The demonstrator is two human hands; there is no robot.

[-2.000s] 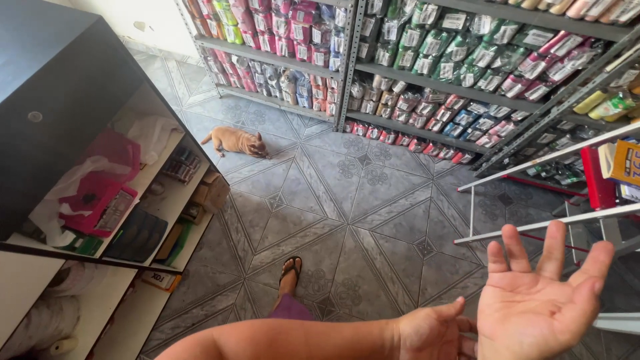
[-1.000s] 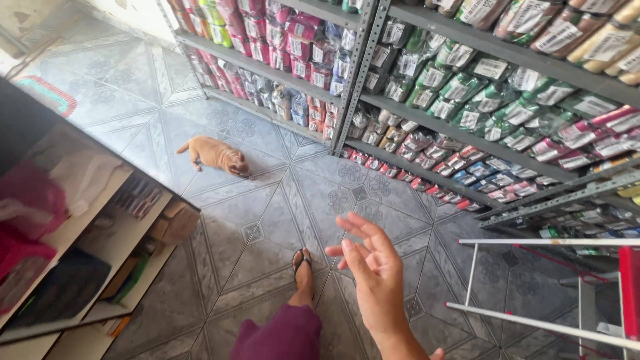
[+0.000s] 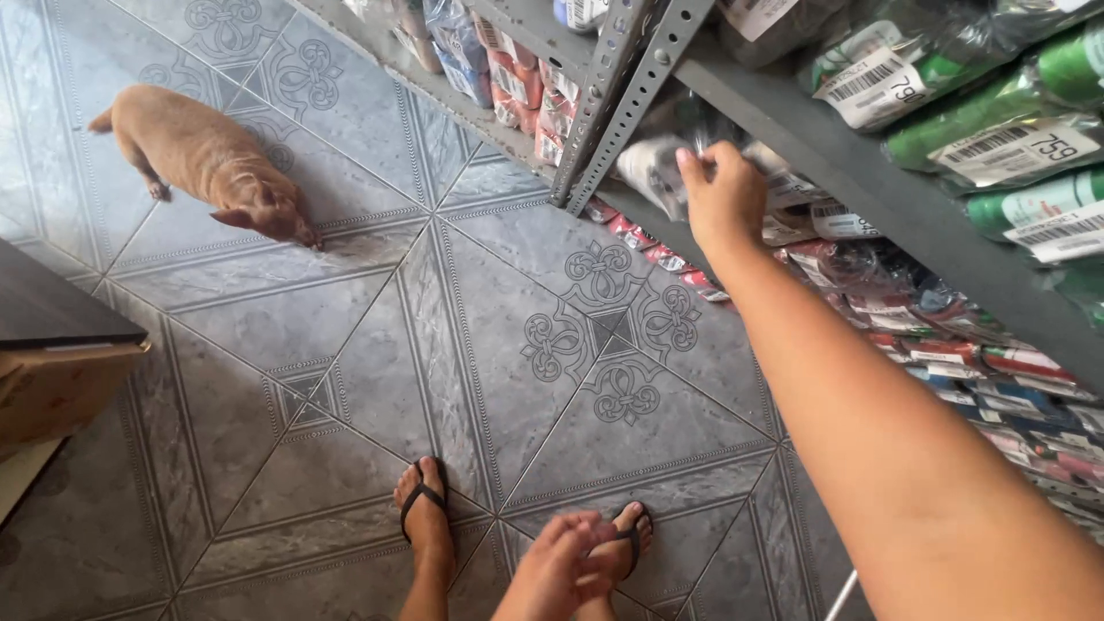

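At the upper middle right, my right hand (image 3: 726, 191) reaches to a lower shelf, thumb and forefinger pinched on the edge of a clear plastic bag (image 3: 657, 172) with pale and dark contents. My left hand (image 3: 565, 561) is low in the view, over my feet, with its fingers loosely curled apart and nothing seen in it. Right of my right hand lie more labelled plastic packs (image 3: 841, 220). Green packs with barcode labels (image 3: 1018, 148) fill the shelf above.
A grey metal shelf edge (image 3: 862, 194) and a perforated upright (image 3: 634, 95) stand close to my right hand. A brown dog (image 3: 207, 164) is on the tiled floor at the upper left. A cardboard box (image 3: 65, 388) juts from a dark cabinet (image 3: 52, 297) at the left edge.
My right hand has reached to the shelf and taken hold of a plastic bag. The view has moved closer to the shelves, and both sandalled feet now show.
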